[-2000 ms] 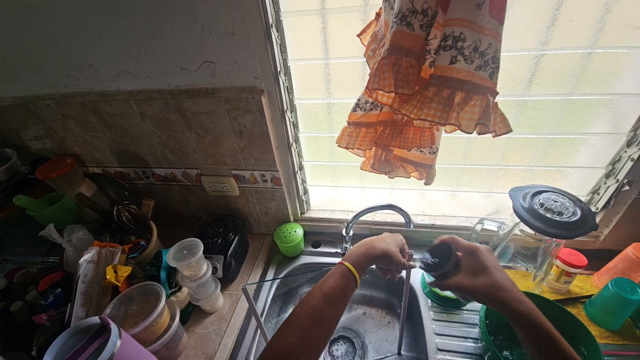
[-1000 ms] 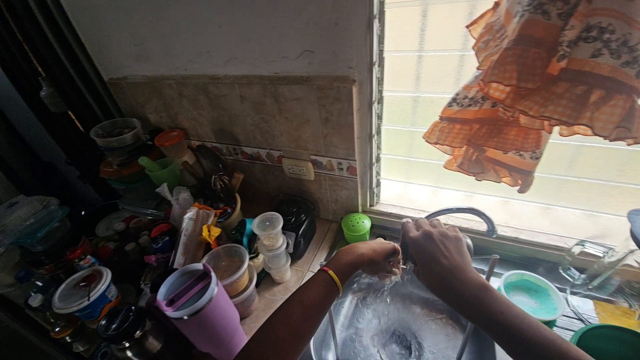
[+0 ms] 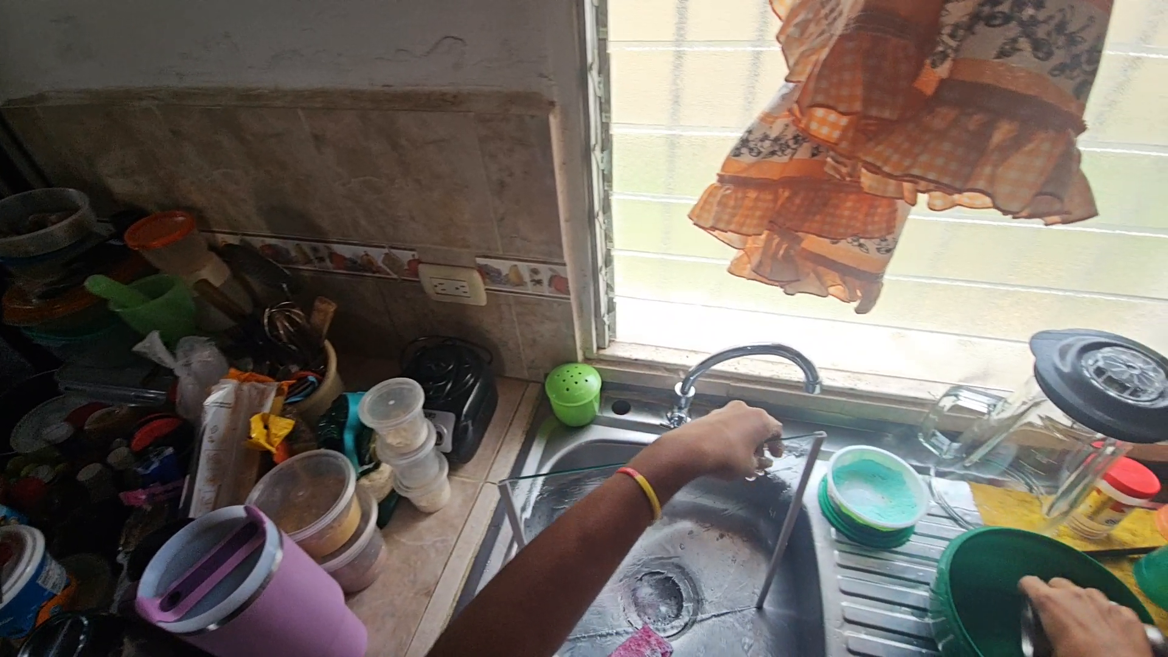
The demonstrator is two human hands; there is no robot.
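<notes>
My left hand (image 3: pixel 735 440), with a yellow and red wristband, hangs over the steel sink (image 3: pixel 712 529), just below the curved chrome faucet (image 3: pixel 753 351). Its fingers are bent; whether something small is between them cannot be told. At the lower right my right hand (image 3: pixel 1086 616) grips a dark, shiny object at the mouth of a green bowl (image 3: pixel 976 575). Within the sink are a drain strainer (image 3: pixel 659 598) and a pink sponge (image 3: pixel 641 643). A white tub of green paste (image 3: pixel 876 491) stands on the ribbed drainboard.
A glass panel with metal edges (image 3: pixel 790 525) spans the sink. Right of it stand a blender jar (image 3: pixel 1031 447) and a red-lidded jar (image 3: pixel 1113 493). Left are a green perforated cup (image 3: pixel 574 394), stacked plastic containers (image 3: pixel 401 438) and a purple tumbler (image 3: pixel 265 584). An orange ruffled cloth (image 3: pixel 876 155) hangs above.
My hands were together under the faucet; now my right hand is away at the green bowl, while my left stays over the sink. Running water seen one second ago is no longer visible.
</notes>
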